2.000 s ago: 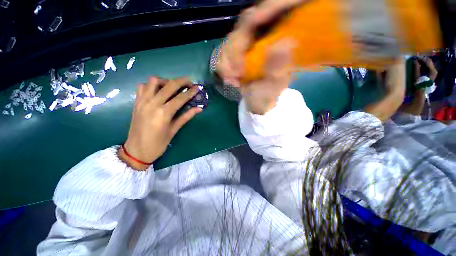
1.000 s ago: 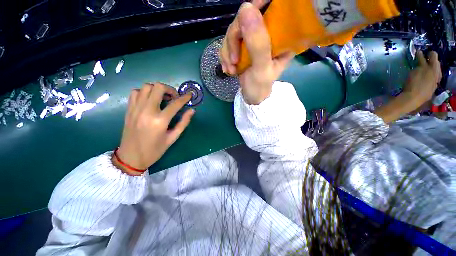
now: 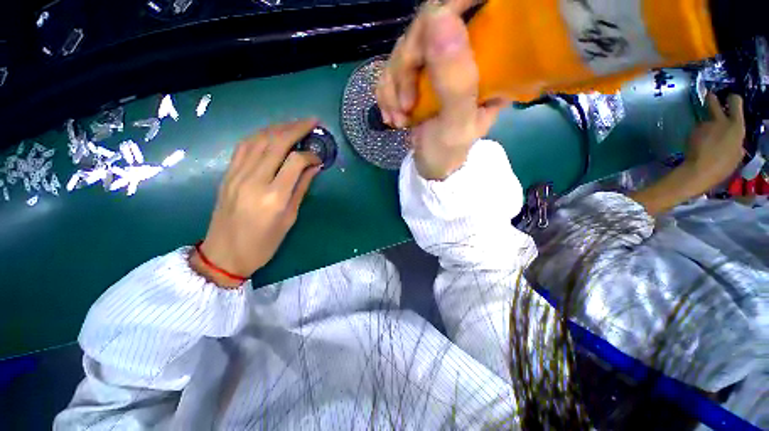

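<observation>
My left hand (image 3: 260,198) has its thumb and fingers closed on the left side of a small round black unit (image 3: 320,147) on the green mat. My right hand (image 3: 440,93) grips the orange electric screwdriver (image 3: 527,50), which is tilted and has a pale label with dark writing. The screwdriver's nose and bit are hidden by my fingers. The grey speckled round dish (image 3: 361,118) lies under and left of my right hand, right of the unit.
White slivers (image 3: 131,168) and small clear parts (image 3: 32,168) lie at the left. A black tray (image 3: 211,50) is behind. A cable (image 3: 583,139), a clear bag (image 3: 600,114) and binder clips (image 3: 538,206) are at the right. Another person's arm (image 3: 696,172) is at the far right.
My left forefinger has moved from the unit's face to its edge. The screwdriver first swung away from the dish, uncovering it, then shifted slightly right.
</observation>
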